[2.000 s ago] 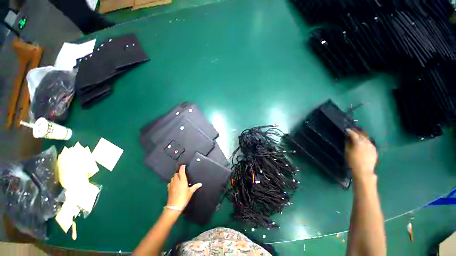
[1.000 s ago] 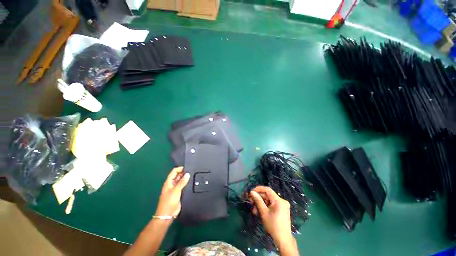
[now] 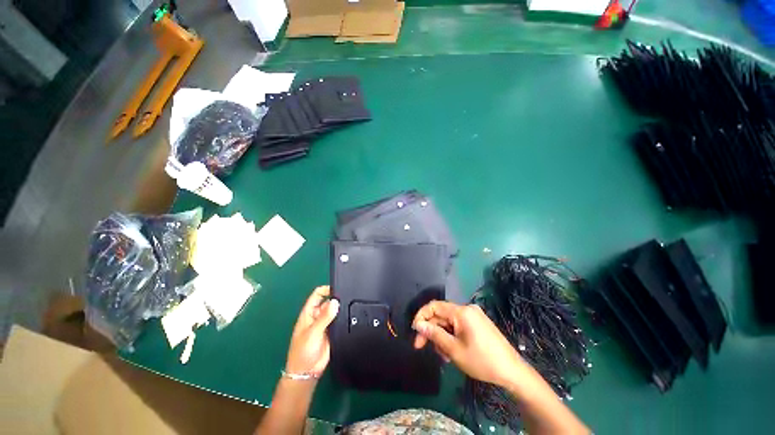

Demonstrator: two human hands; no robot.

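Observation:
A flat black cover panel [image 3: 387,276] with a small outlined square patch and shiny dots lies in front of me, over the lower part of a panel stack [image 3: 399,223]. My left hand [image 3: 313,334] grips its left edge, thumb on top. My right hand [image 3: 452,336] is over its right side, fingertips pinched together. A small orange-red tip shows beside the patch, near my right fingertips. Whether my right fingers hold a cord cannot be made out. The tangled black cord bundle [image 3: 535,327] lies just right of the panel, partly behind my right forearm.
Worked covers [image 3: 659,306] lean in a row at right, with a large pile of covers [image 3: 714,161] beyond. At left are smaller black panels [image 3: 314,115], a white cup [image 3: 204,183], plastic bags [image 3: 140,272] and pale yellow sheets [image 3: 225,251]. A cardboard carton [image 3: 42,382] is lower left.
My right hand went from the worked covers to the cord bundle, then left over the panel. My left hand took hold of the panel, which now lies opened wider. The view has shifted.

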